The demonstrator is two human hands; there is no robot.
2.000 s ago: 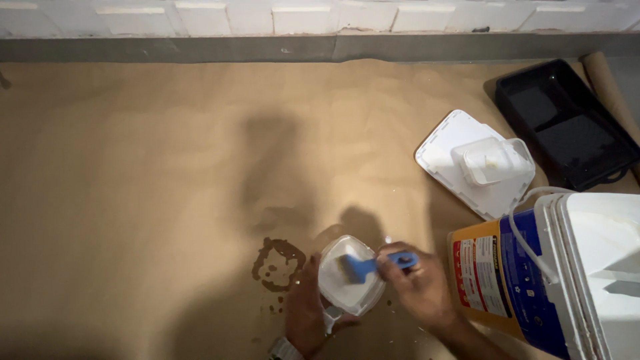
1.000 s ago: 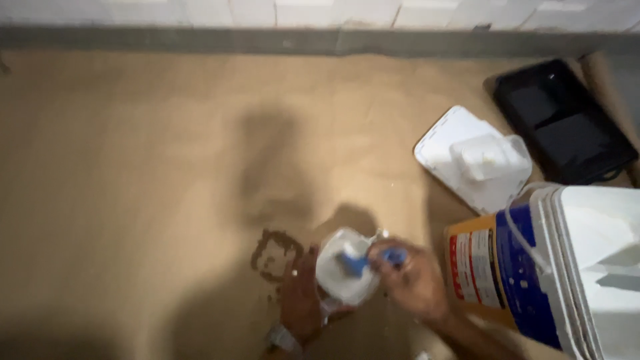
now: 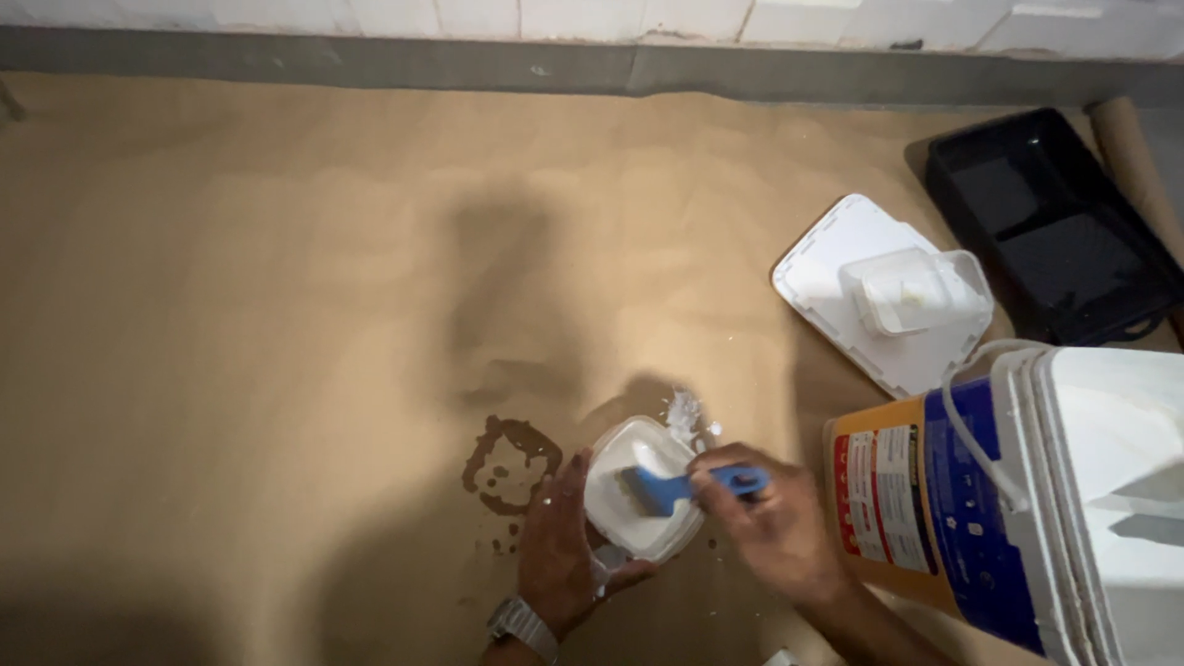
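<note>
My right hand (image 3: 772, 518) grips the handle of a blue paintbrush (image 3: 661, 490), its bristles in the white liquid of a small clear plastic container (image 3: 638, 550). Around the container's left and lower side curve the fingers and thumb of my left hand (image 3: 560, 555), steadying it; a metal watch (image 3: 523, 631) is on that wrist. White drops mark the left fingers. Just beyond the container, a white splash (image 3: 683, 413) lies on the brown paper (image 3: 305, 277). A dark wet ring (image 3: 476, 462) stains the paper to the left of my left hand.
A large lidded bucket (image 3: 888, 499) with a wire-like handle stands at the right. Behind it lie a white lid (image 3: 814, 268) bearing a clear plastic tub (image 3: 902, 296), a black paint tray (image 3: 1073, 231) and a brown paper roll (image 3: 1133, 166). A tiled wall (image 3: 592, 18) runs along the back.
A white splash now shows on the paper beyond the container, where the earliest frame shows none. Both hands keep their hold, and the brush remains over the container.
</note>
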